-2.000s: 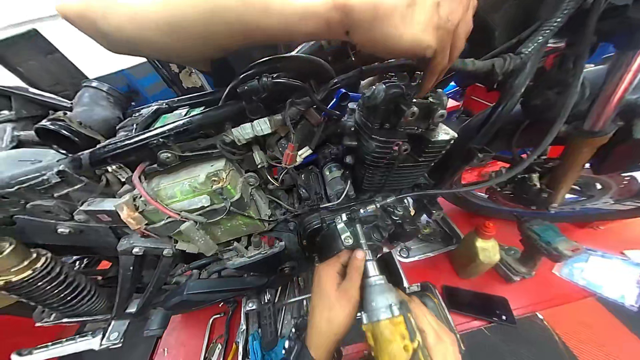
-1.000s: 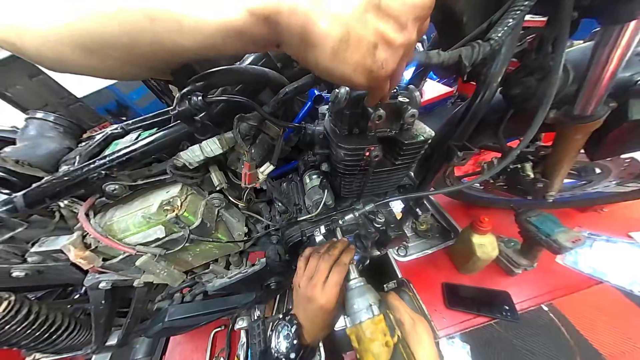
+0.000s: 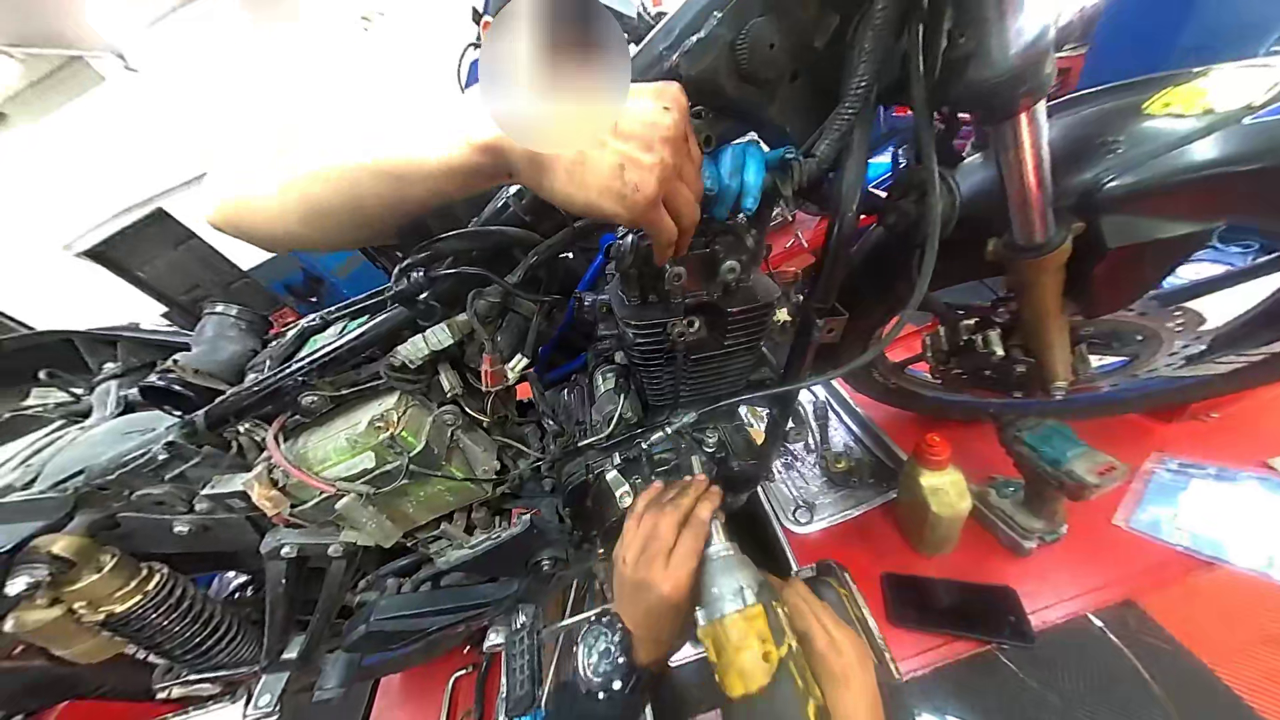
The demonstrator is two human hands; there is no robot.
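My right hand (image 3: 830, 645) is wrapped around a yellow and grey power driver (image 3: 735, 635), whose nose points up at the lower engine (image 3: 660, 470). My left hand (image 3: 665, 560), with a watch at its wrist, lies beside the driver's nose. Its fingertips are at the engine's lower cover, and whether they pinch anything is hidden. Above stands the finned black engine cylinder (image 3: 700, 350) of a partly stripped motorcycle. A co-worker's bare hand (image 3: 640, 165) reaches down to the cylinder's top, with a blue-gloved hand (image 3: 738, 178) close beside it.
Right of the engine are a metal tray of tools (image 3: 835, 460), a yellowish bottle with a red cap (image 3: 934, 495), a teal cordless tool (image 3: 1045, 480) and a black phone (image 3: 955, 607). A coil-spring shock absorber (image 3: 150, 610) is at lower left, a front wheel (image 3: 1090, 400) at right.
The view has shifted, showing more of the front wheel. My left hand's fingers, around the driver's nose two seconds ago, now lie ahead of it at the engine cover. The blue-gloved hand has come into sight.
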